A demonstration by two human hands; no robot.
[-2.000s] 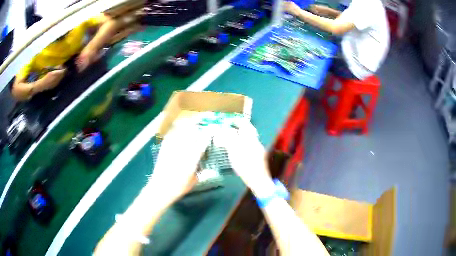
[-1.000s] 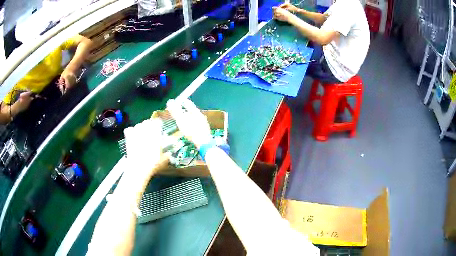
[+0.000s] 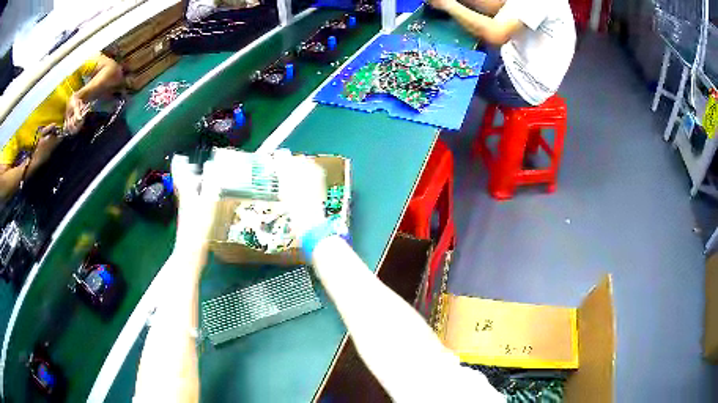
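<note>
A pale ribbed panel (image 3: 250,175) is held level above the rear part of an open brown carton (image 3: 275,256). My left hand (image 3: 197,179) grips its left end and my right hand (image 3: 301,189) is at its right end; both look washed out, and the right fingers are hard to make out. A blue band is at my right wrist. Green boards and white wrapping (image 3: 264,224) lie in the carton. A second ribbed panel (image 3: 264,305) lies on the bench in front of the carton.
Black housings with blue cylinders (image 3: 98,279) line the green conveyor at left, behind a white rail. A blue mat (image 3: 449,110) with wired boards lies farther up the bench. A floor carton (image 3: 512,330) and red stool (image 3: 523,146) are at right. Two people sit nearby.
My hands have moved apart, the left one up and leftward, with the ribbed panel now level between them. More white wrapping shows in the carton. The view has shifted slightly.
</note>
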